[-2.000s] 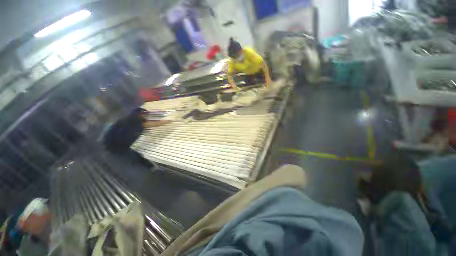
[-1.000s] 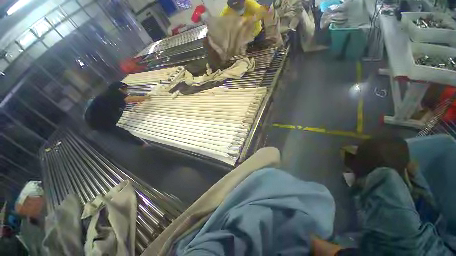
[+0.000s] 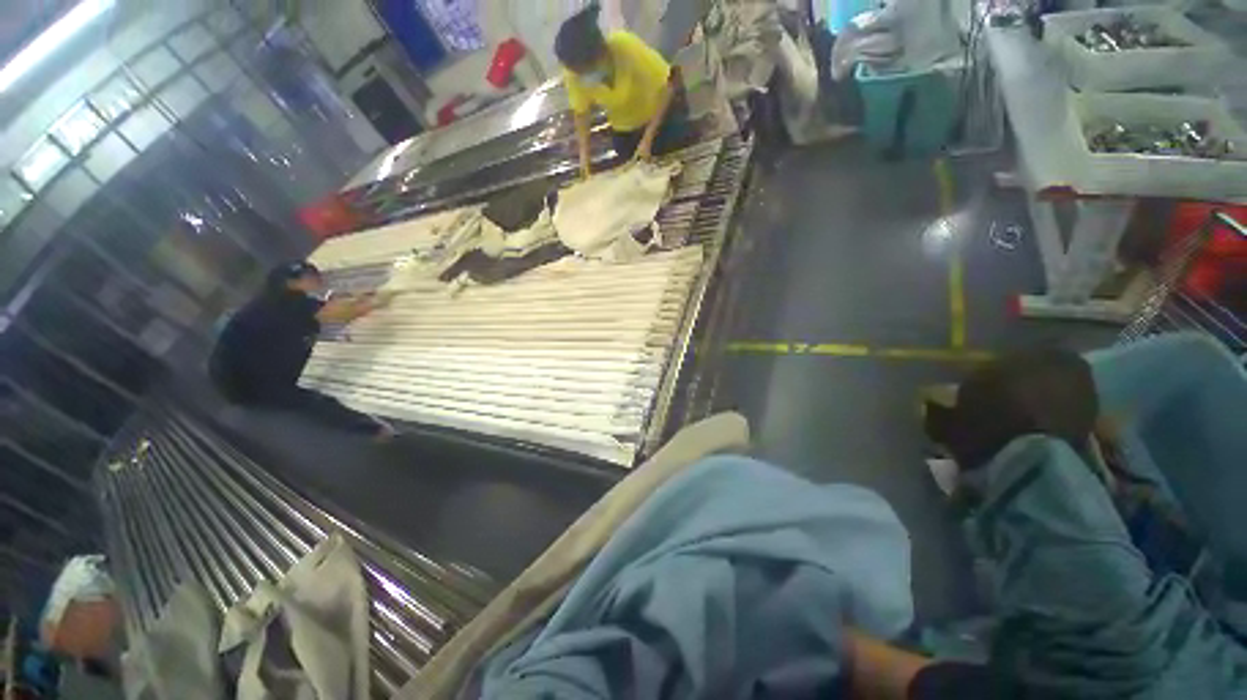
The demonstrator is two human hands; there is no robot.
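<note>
A large light blue fabric piece (image 3: 725, 588) lies bunched at the bottom centre, close to me. A beige fabric piece (image 3: 602, 527) runs along its left side. My right hand (image 3: 878, 666) shows at the bottom edge below a dark sleeve, pressed against the right side of the blue fabric. Its fingers are hidden, so its grip cannot be told. My left hand is not in view. At the right, light blue fabric (image 3: 1080, 574) lies in a heap with a dark brown piece (image 3: 1026, 404) on it.
Grey-beige pieces (image 3: 308, 629) lie on a slatted metal table (image 3: 226, 527) at lower left. A larger table (image 3: 479, 369) bears pale strips; a person in yellow (image 3: 615, 89) and one in dark clothes (image 3: 267, 342) reach over it. White trays (image 3: 1162, 171) and a teal bin (image 3: 905, 110) stand right.
My right hand, not visible at first, shows at the fabric's right side. The person in yellow has lifted and lowered a beige piece onto the far table. My view has shifted.
</note>
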